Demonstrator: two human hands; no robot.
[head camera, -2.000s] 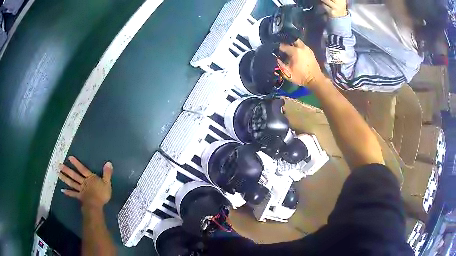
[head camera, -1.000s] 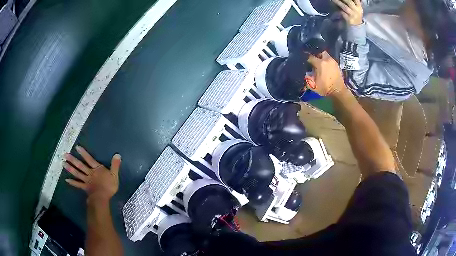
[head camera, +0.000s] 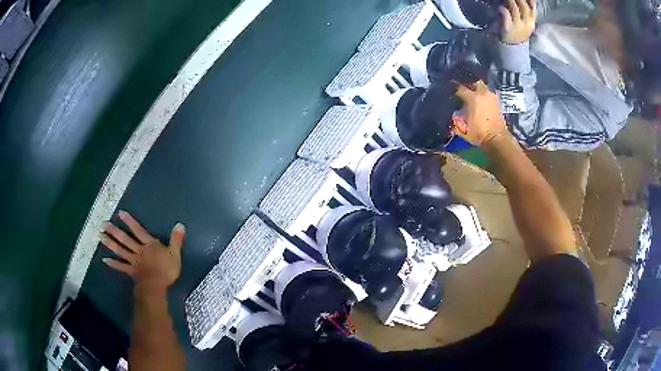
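White-housed dome cameras with black ball heads stand in a slanting row on their ribbed wall-mount brackets (head camera: 293, 194). My right hand (head camera: 482, 116) is at the black ball head (head camera: 427, 119) of one unit in the upper part of the row. Its fingers grip the edge of the head beside red wires (head camera: 460, 124). My left hand (head camera: 151, 259) is empty, with fingers spread over the green bench, left of the row. A lower unit (head camera: 315, 297) has red wires showing at its open head. My dark sleeve hides part of the lowest unit.
A brown carton (head camera: 471, 301) lies right of the row; two white camera units (head camera: 413, 297) with black balls are at its left side. Another person's hand (head camera: 517, 20) and grey sleeve are at the top right. A pale strip (head camera: 138, 152) curves along the green bench (head camera: 217, 138). A black-and-white box (head camera: 87, 337) is bottom left.
The view has shifted, so the row and both hands appear farther right. My right hand stays at the same unit. The other person's hand has moved farther into view with its fingers spread more.
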